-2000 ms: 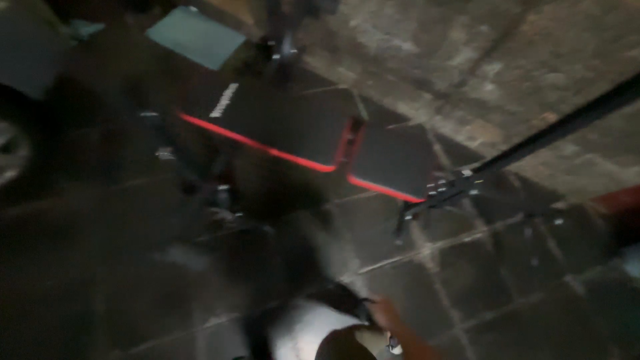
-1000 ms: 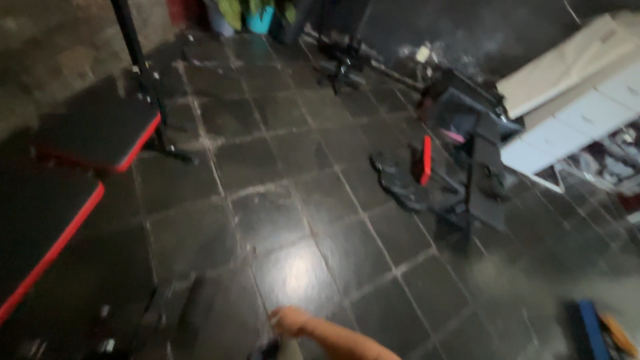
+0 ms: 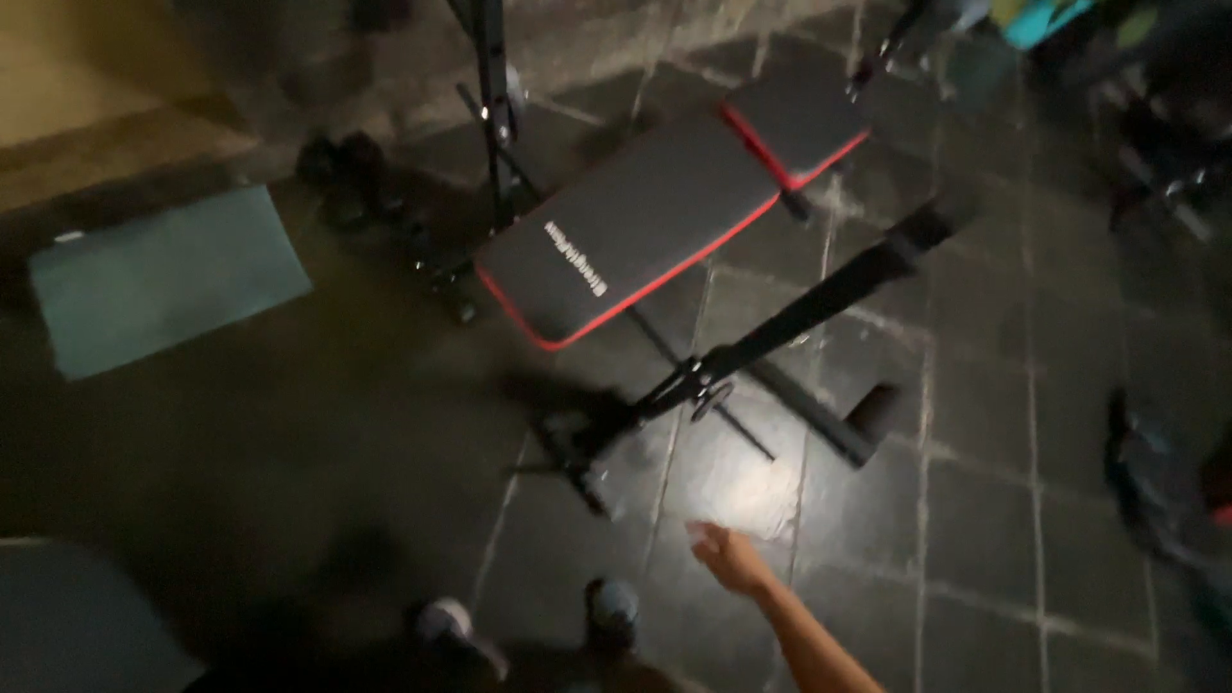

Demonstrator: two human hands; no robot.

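My right hand (image 3: 727, 556) reaches in from the bottom edge over the dark tiled floor, its fingers blurred; I cannot make out anything in it. Beyond it stands a weight bench (image 3: 654, 207) with black pads edged in red, writing on the longer pad. A black metal upright (image 3: 789, 308) of the bench frame slants up toward the right, between my hand and the pads. My hand appears apart from the frame. My left hand is not in view.
A pale green mat (image 3: 173, 279) lies on the floor at the left, near the wall. Dark weights or similar gear (image 3: 351, 178) sit beside it. Blurred dark equipment (image 3: 1169, 491) stands at the right edge. Shoe tips (image 3: 611, 611) show at the bottom.
The view has swung widely, bringing the whole bench back into sight. The hand is still extended over the floor; the white cabinet seen at the right one second ago is out of view.
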